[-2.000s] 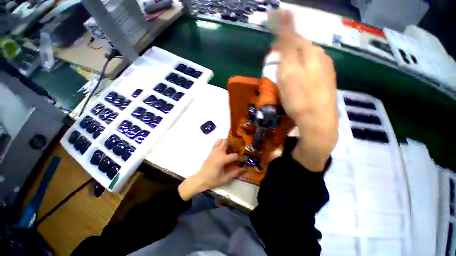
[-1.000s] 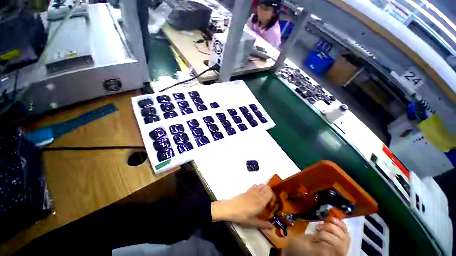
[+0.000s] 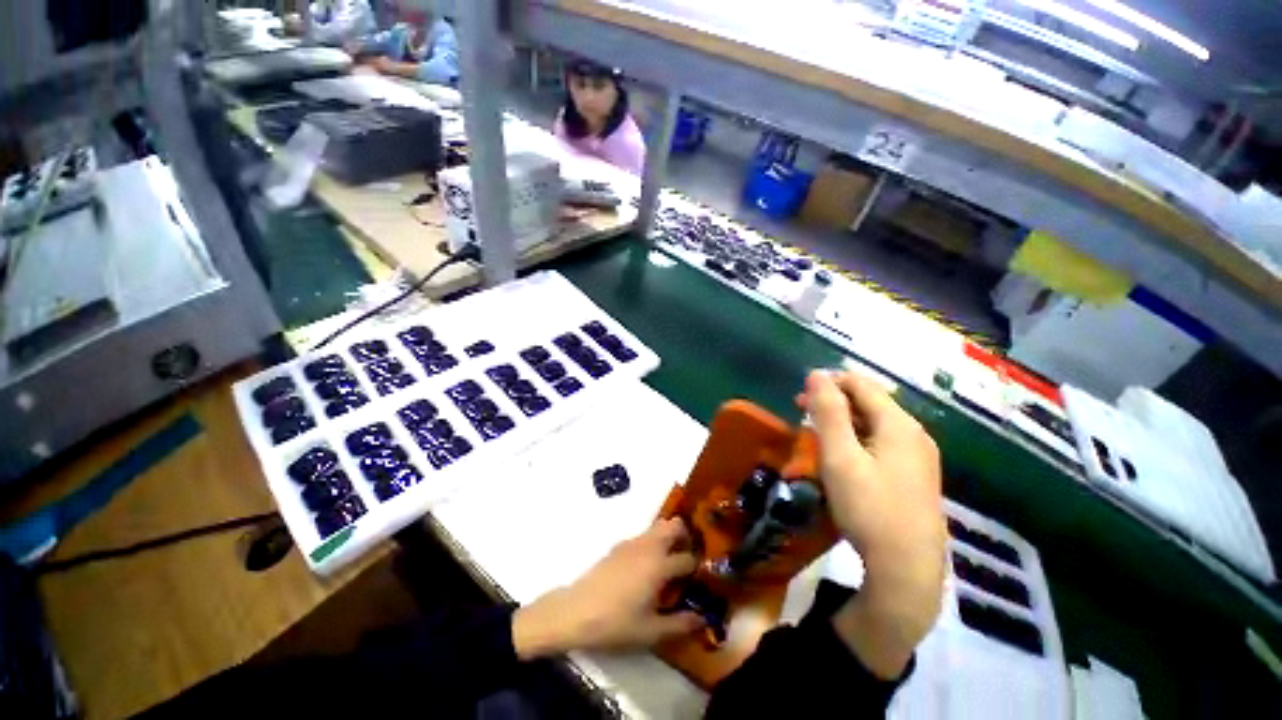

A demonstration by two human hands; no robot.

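Observation:
The orange toggle press fixture (image 3: 738,457) stands on a white sheet (image 3: 541,492) in front of me. My right hand (image 3: 889,492) is closed around its clamp lever, which is mostly hidden behind the fingers. My left hand (image 3: 605,598) is at the fixture's nest, its fingertips beside a glossy dark part (image 3: 699,605); whether they grip it is hidden. One small black part (image 3: 610,480) lies loose on the sheet, left of the fixture.
A white tray (image 3: 485,468) with rows of black parts lies at left. Another tray (image 3: 1047,605) with black parts is at right. A green conveyor (image 3: 703,345) runs behind. A shelf (image 3: 844,106) crosses above. A person (image 3: 598,120) sits beyond, with more people farther back.
The view has swung left and up, then partly back right. My right hand was high on the lever, then lower, and now shows higher again. My left hand stays at the nest.

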